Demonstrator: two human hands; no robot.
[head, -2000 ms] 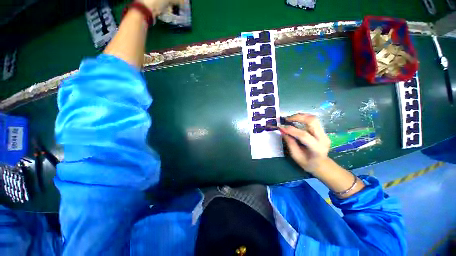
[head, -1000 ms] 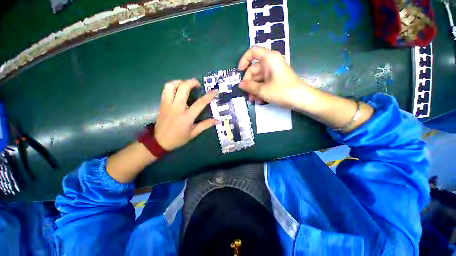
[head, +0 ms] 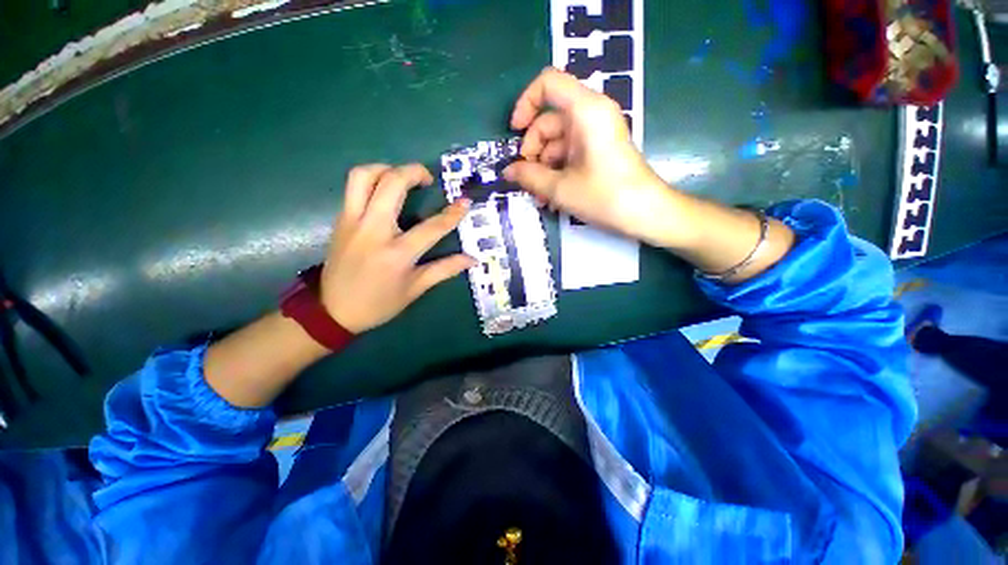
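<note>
A silvery-white phone body point(head: 513, 259) with black patches lies on the dark green bench, its circuitry end away from me. My left hand point(head: 387, 248) is at its left edge, thumb and index fingertips on it. My right hand point(head: 580, 155) is over its upper right, thumb and index finger close together at a black sticker point(head: 484, 190) lying across the body below the circuitry. Whether the fingers still pinch the sticker is hard to tell. A white liner strip point(head: 600, 259) with black shapes lies just right of the phone, partly under my right hand and wrist.
A red parts bin point(head: 840, 55) with tan parts point(head: 917, 50) is at the upper right. A second sticker strip point(head: 916, 182) lies below it. A slim tool point(head: 990, 77) is at the far right. Dark-handled pliers point(head: 44, 331) lie far left. A chipped whitish edge point(head: 144, 46) borders the bench.
My left hand has come back from the conveyor area, and the phone body now lies before me. My right hand has moved from the liner strip to the phone. The view has shifted.
</note>
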